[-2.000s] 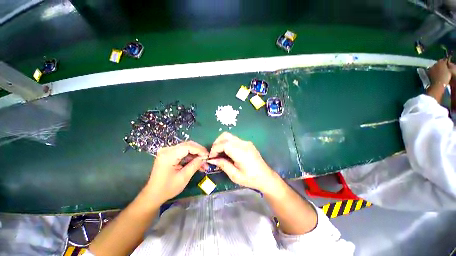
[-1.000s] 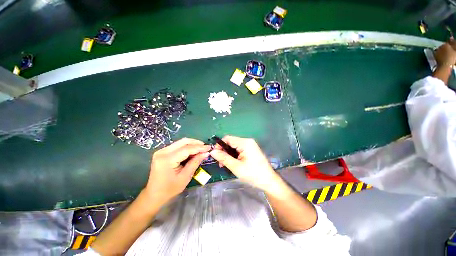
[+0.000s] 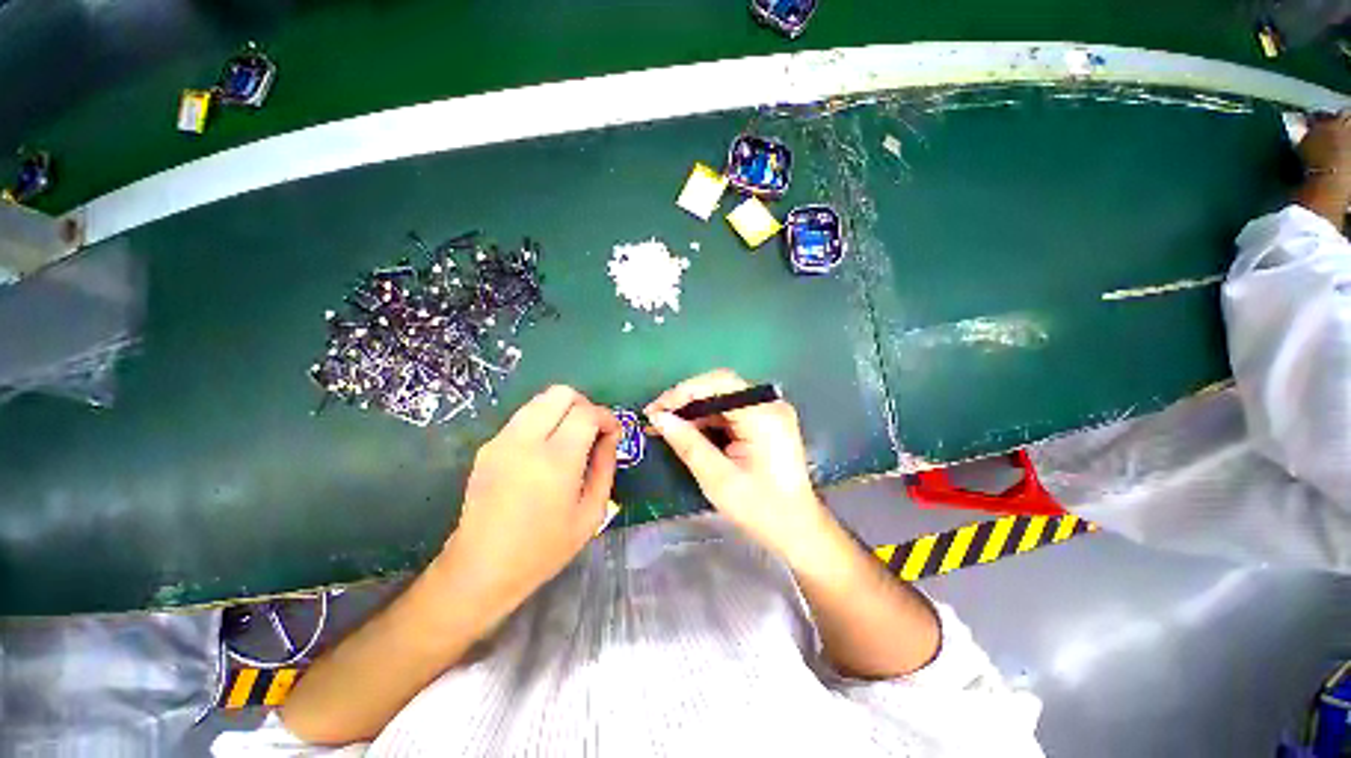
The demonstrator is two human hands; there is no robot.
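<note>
A small watch housing point(image 3: 630, 438), blue inside with a pale rim, sits between my hands near the bench's front edge. My left hand point(image 3: 545, 471) grips its left side. My right hand point(image 3: 741, 447) holds a black pen-like tool point(image 3: 736, 400), its tip end at the housing's right side. A corner of a pale battery point(image 3: 609, 514) shows below my left fingers; the rest is hidden. A dark heap of small leaded components point(image 3: 422, 333) lies at the left, and a heap of small white pads point(image 3: 648, 277) beside it.
Two more housings point(image 3: 814, 239) with yellow-white batteries point(image 3: 753, 221) lie beyond my right hand. A white rail point(image 3: 578, 108) separates the bench from the belt, which carries spaced housings point(image 3: 245, 76). A thin pale stick point(image 3: 1163, 287) and another person's sleeve point(image 3: 1286, 319) are at the right.
The view has tilted, so bench things sit higher. The black tool now lies nearly level in my right hand. More of the housing shows between my hands; the battery is mostly covered.
</note>
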